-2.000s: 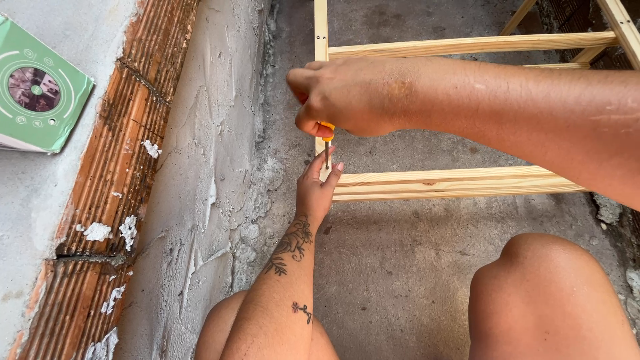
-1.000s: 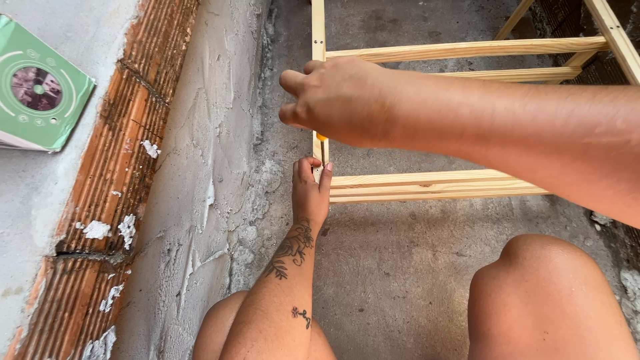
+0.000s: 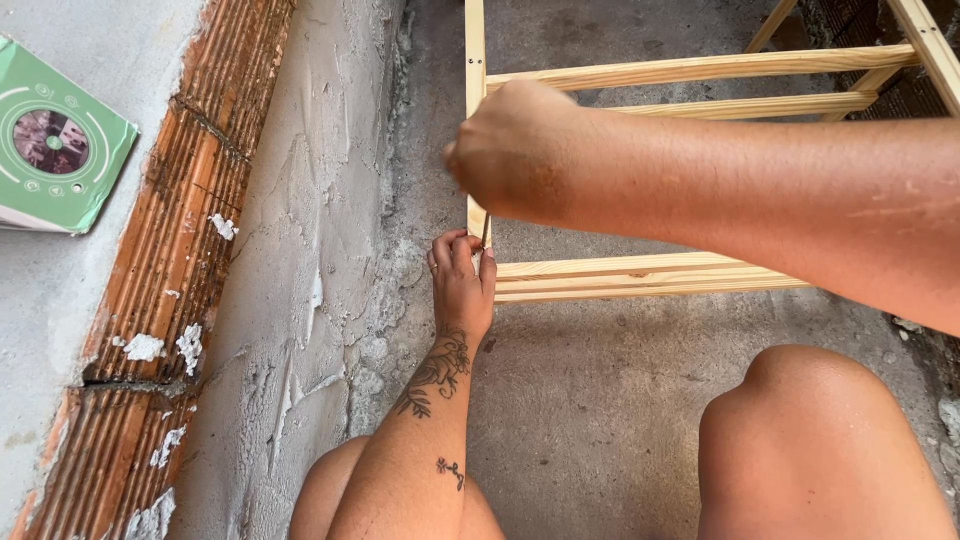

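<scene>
A light wooden frame (image 3: 622, 279) of slats stands on the concrete floor. My right hand (image 3: 517, 150) is closed around a screwdriver whose handle it hides; only the metal shaft (image 3: 486, 230) shows below the fist, pointing down to the near left corner of the frame. At that corner, my left hand (image 3: 461, 270) has its fingers on the side rail (image 3: 475, 97), with thumb and fingertips around the screwdriver's tip. The screw under the tip is too small to make out. Farther up the rail, two dark screw heads or holes show.
On the left runs a ledge of ribbed clay brick (image 3: 202, 165) beside a rough plastered wall (image 3: 300, 225). A green box (image 3: 97, 150) lies on the ledge's grey top. More slats (image 3: 697, 69) cross behind my right arm. My knees (image 3: 810, 435) are close below the frame.
My right hand has turned and shifted slightly over the screwdriver; its orange and yellow handle, visible two seconds ago, is now hidden. My left hand stays at the corner.
</scene>
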